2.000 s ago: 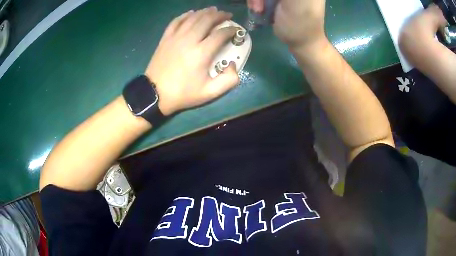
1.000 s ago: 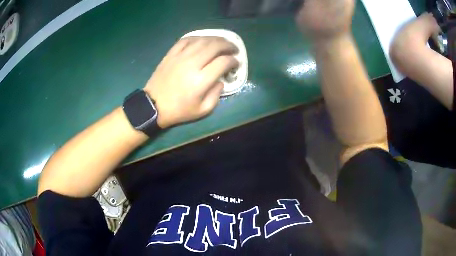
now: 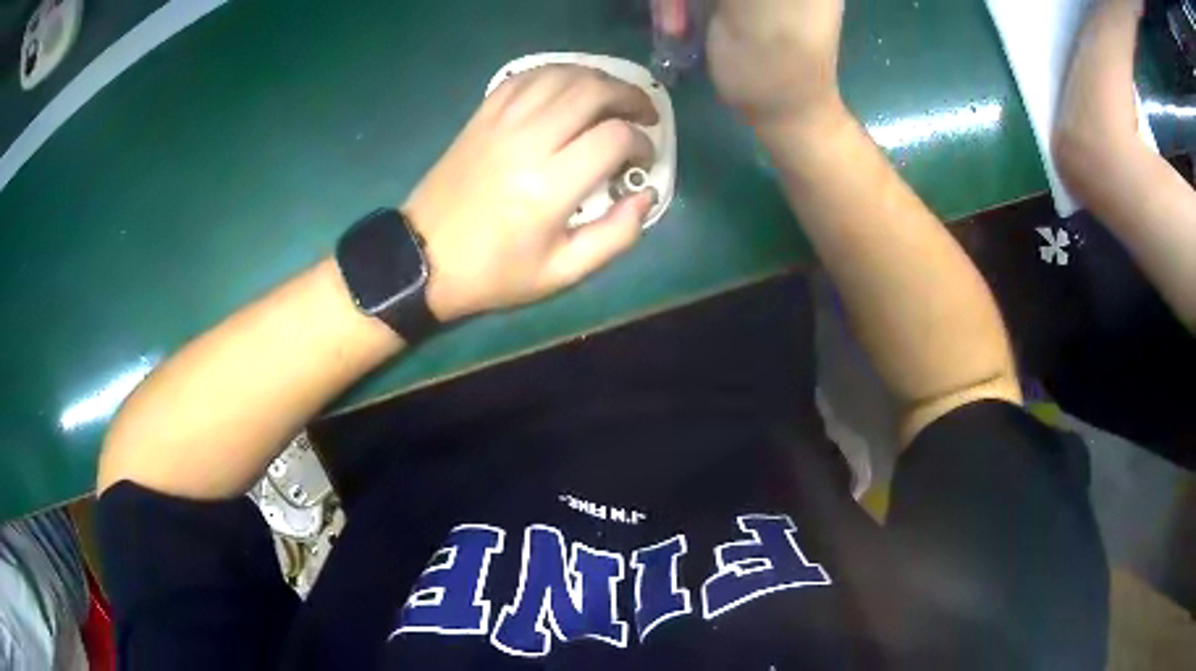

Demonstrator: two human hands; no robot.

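A white rounded plastic housing [image 3: 664,131] lies on the green bench. A round silver metal fitting [image 3: 635,180] stands on it near my fingertips. My left hand [image 3: 551,171] lies over the housing and grips it, hiding much of it. My right hand [image 3: 767,53] is at the top edge, partly cut off. It is closed around the screwdriver [image 3: 678,42], whose blurred, see-through nose shows at the housing's upper right edge. The rest of the tool is out of the picture. I cannot make out a screw.
Another housing [image 3: 50,39] lies at the far upper left, beyond the pale grey strip [image 3: 99,76]. Housings [image 3: 299,492] show below the bench edge by my left arm. At right are a white sheet [image 3: 1036,66] and another person's arm [image 3: 1104,131]. Something red [image 3: 100,636] is at lower left.
My right hand has moved left with the screwdriver, bringing its nose to the housing. The housing and my left hand have shifted slightly right. The other person's hand has moved up.
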